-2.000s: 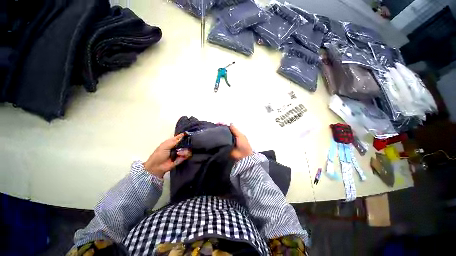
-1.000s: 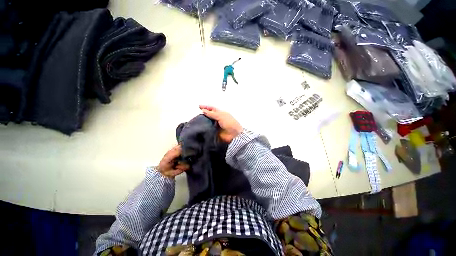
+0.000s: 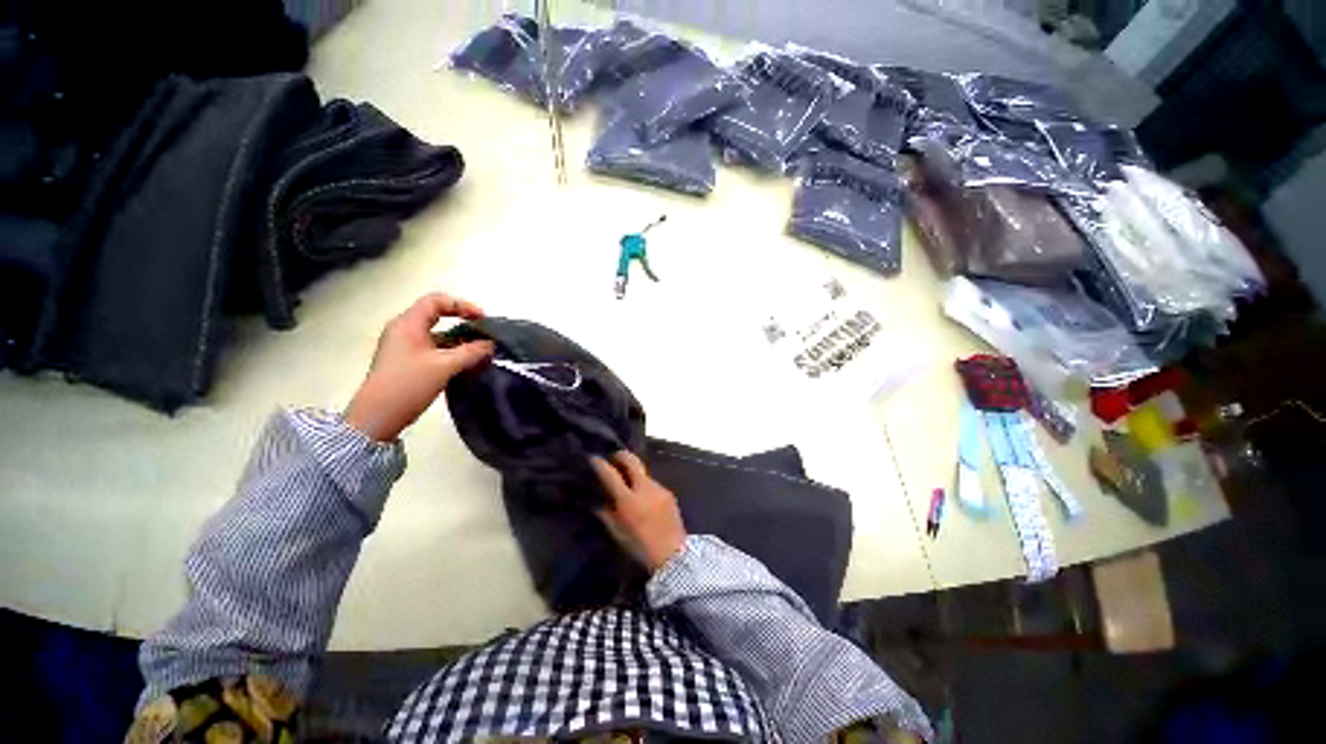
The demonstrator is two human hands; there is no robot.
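Observation:
Dark grey trousers (image 3: 727, 509) lie at the near table edge, partly bunched, with the legs spread to the right. My left hand (image 3: 415, 366) grips the waistband edge at its far left and holds it up, opened into a round shape. A pale loop shows inside the opening, beside my left fingers. My right hand (image 3: 637, 509) is on the cloth at the right side of the opening, its fingertips partly hidden in the folds.
A teal air blow gun (image 3: 633, 259) lies ahead. Packed trousers (image 3: 848, 211) line the far side. A dark trouser pile (image 3: 160, 233) is at left. At right are a printed polybag (image 3: 836, 342), pale strips (image 3: 1022, 494), a checked pouch (image 3: 995, 382) and a pen-like tool (image 3: 935, 510).
The waistband has been opened out and raised to the left. My left hand has moved left and away from me; my right hand has come down nearer to me.

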